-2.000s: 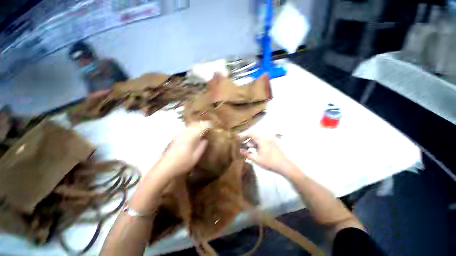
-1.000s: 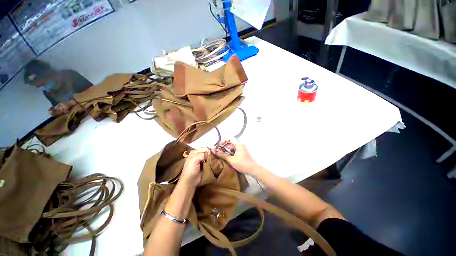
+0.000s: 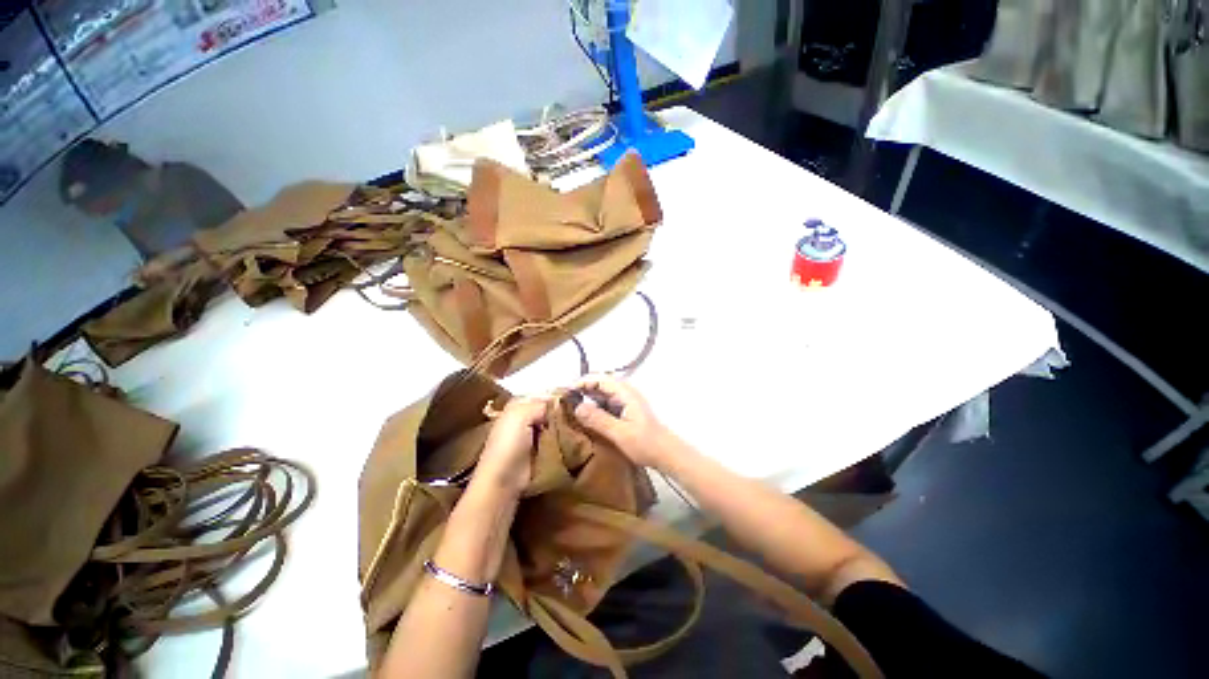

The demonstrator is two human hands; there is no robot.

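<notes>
A brown bag [image 3: 590,531] lies at the table's front edge with its opening to the left and a pale zip line along the left side. My left hand [image 3: 511,444] grips bunched fabric at the bag's upper edge. My right hand [image 3: 621,418] is beside it, closed on a small dark tool [image 3: 579,402], possibly thread snips, mostly hidden by the fingers. The tool's tips cannot be made out. A brown strap [image 3: 743,570] trails from the bag to the lower right.
Another brown bag [image 3: 557,252] lies just beyond. Brown bags and looped straps [image 3: 252,511] are at left. A red can [image 3: 818,255] stands right, a blue stand [image 3: 643,126] at the far end. A person [image 3: 153,199] is across the table, left.
Since the blurred earliest frame, the held bag has turned its opening to the left and my hands are lower. Over the last second my hands have barely moved; the fingers have shifted slightly around the tool.
</notes>
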